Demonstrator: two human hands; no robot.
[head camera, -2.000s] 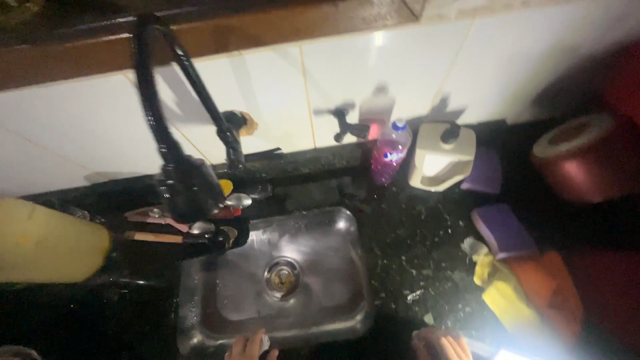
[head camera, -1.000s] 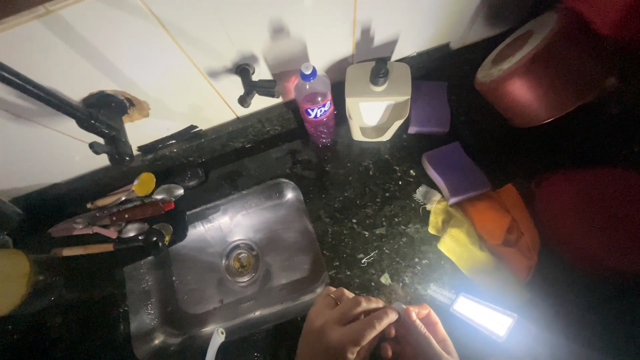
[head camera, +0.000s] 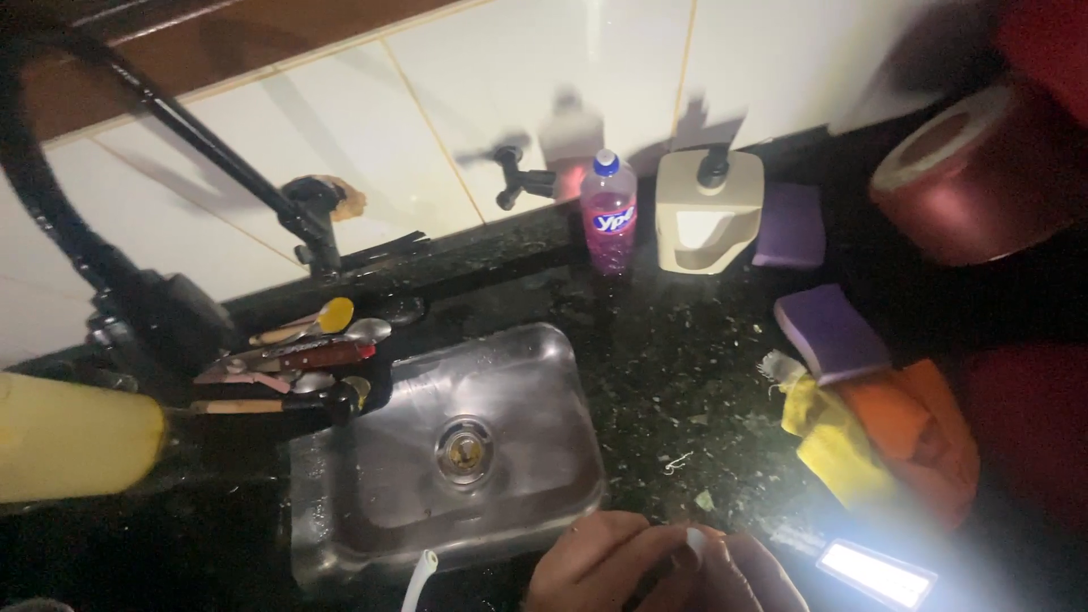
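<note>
My left hand (head camera: 599, 561) and my right hand (head camera: 738, 571) meet at the bottom of the view, near the right front corner of the stainless steel sink (head camera: 501, 476). Their fingers close around a small pale thing (head camera: 695, 541) that is mostly hidden; what it is cannot be told. A white tube end (head camera: 419, 578) rises at the lower edge, left of my left hand. On the dark stone counter, right of my hands, a bright rectangular light (head camera: 877, 575) shines.
Behind the sink are a black faucet (head camera: 319, 229), cutlery (head camera: 319, 357), a dish soap bottle (head camera: 610, 221) and a beige dispenser (head camera: 707, 221). Purple sponges (head camera: 833, 331), yellow (head camera: 829, 442) and orange cloths (head camera: 922, 433) and a red pot (head camera: 977, 187) stand right; a yellow container (head camera: 76, 438) left.
Two seconds ago my hands were apart, the left at the sink's front edge and the right on the counter side; they have come together. The view has shifted.
</note>
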